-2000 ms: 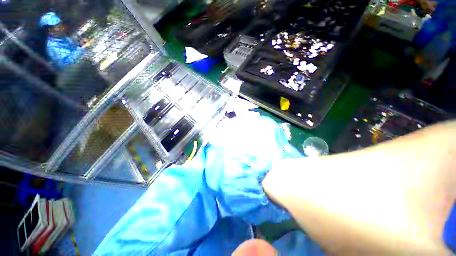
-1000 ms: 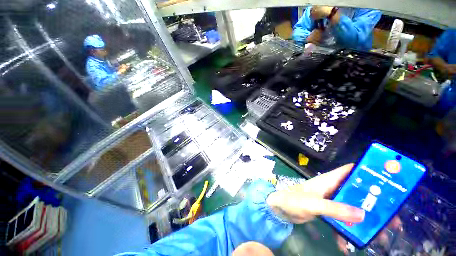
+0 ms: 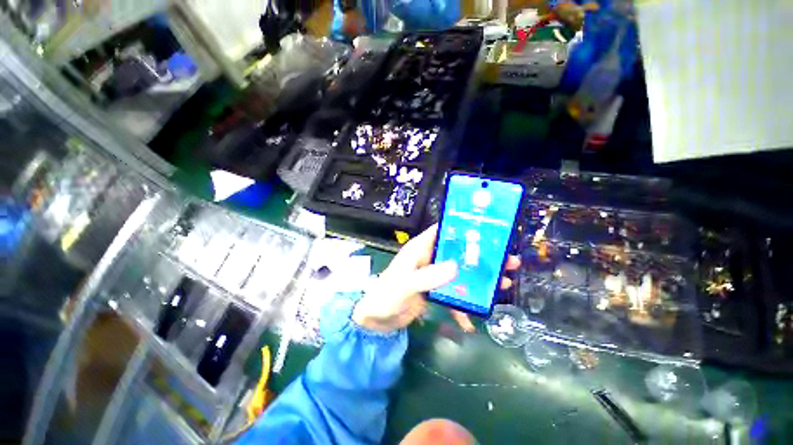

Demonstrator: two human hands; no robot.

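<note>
My left hand (image 3: 396,287), bare with a light blue sleeve, is around the lower left part of a smartphone (image 3: 480,235). The phone is upright and tilted slightly, its lit blue call screen facing me. The thumb lies over the screen's lower left. Fingertips show past the phone's right edge and below it; the rest of the fingers are hidden behind it. My right hand cannot be made out.
A black tray (image 3: 327,209) with white bits lies behind. A clear blister tray (image 3: 280,252) with dark pieces is left, beside a yellow-orange handle (image 3: 260,382). Right are a clear divided parts tray (image 3: 556,300), small round dishes (image 3: 508,327), a dark thin tool (image 3: 619,415) and a pale sheet (image 3: 717,78).
The view has swung right. The lit phone, not seen in the oldest frame, now stands more upright near the centre. The large bare forearm from the oldest frame is gone.
</note>
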